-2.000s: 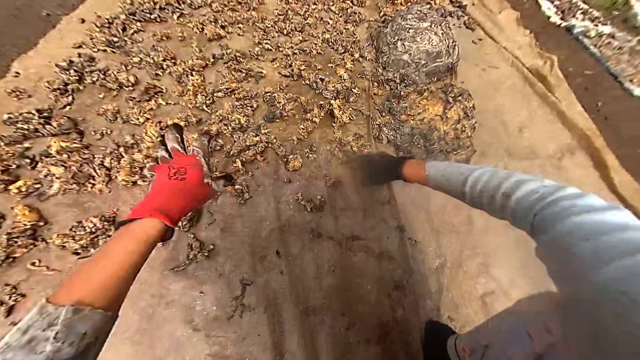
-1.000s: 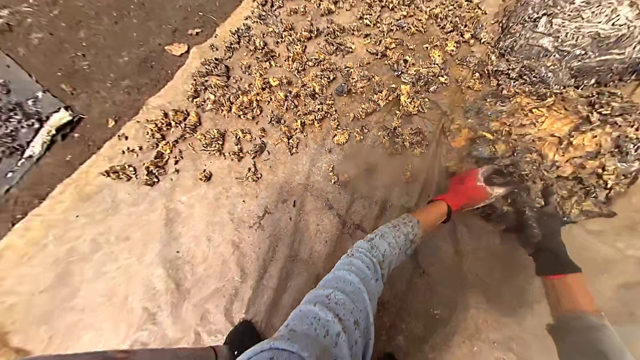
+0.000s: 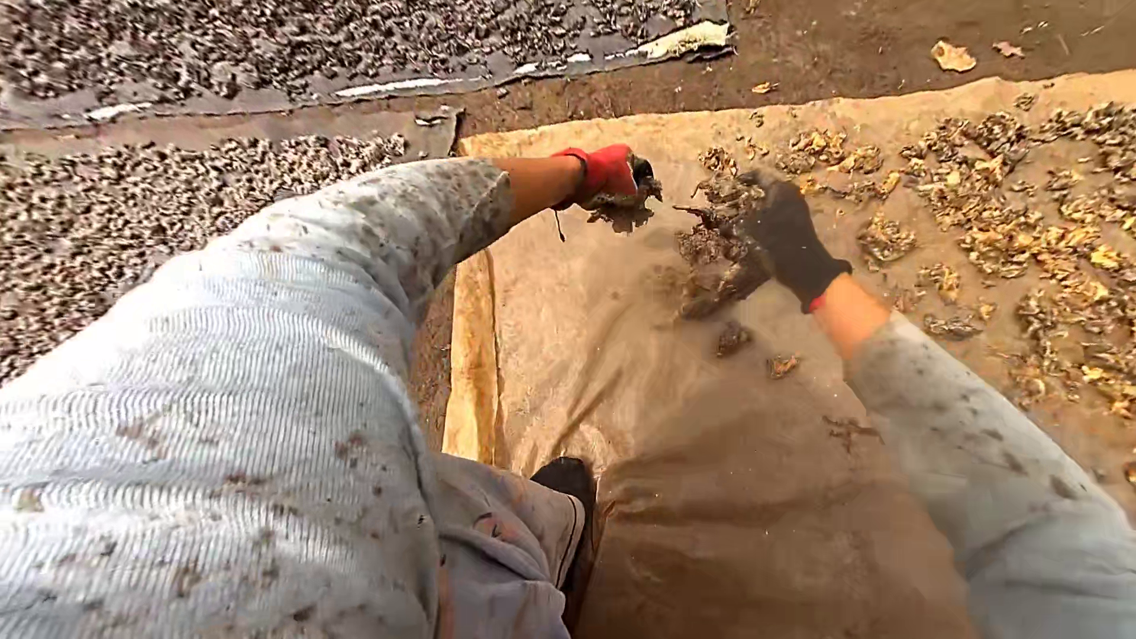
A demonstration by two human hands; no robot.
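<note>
My left hand (image 3: 614, 177), in a red glove with a dark fingertip area, is over the far left corner of a tan ground sheet (image 3: 568, 355), closed on a clump of dark, shrivelled plant matter (image 3: 621, 216). To its right is my right hand (image 3: 785, 232), in a black glove; its fingers are at a larger dark clump (image 3: 714, 240), some of which hangs or falls below them. Blur hides whether those fingers grip it. Two small loose pieces (image 3: 734, 338) show just nearer to me.
Yellow-brown shrivelled pieces (image 3: 1003, 222) lie scattered over the sheet's right side. At the left, dark sheets bear many small grey-brown pieces (image 3: 98, 222). Bare soil (image 3: 816, 62) runs beyond the tan sheet. My dark shoe (image 3: 568, 479) is on the tan sheet near its left edge.
The view has swung far to the left. Both hands have left the large heap where they were one second ago and are now apart over the sheet's corner, with dark clumps at them.
</note>
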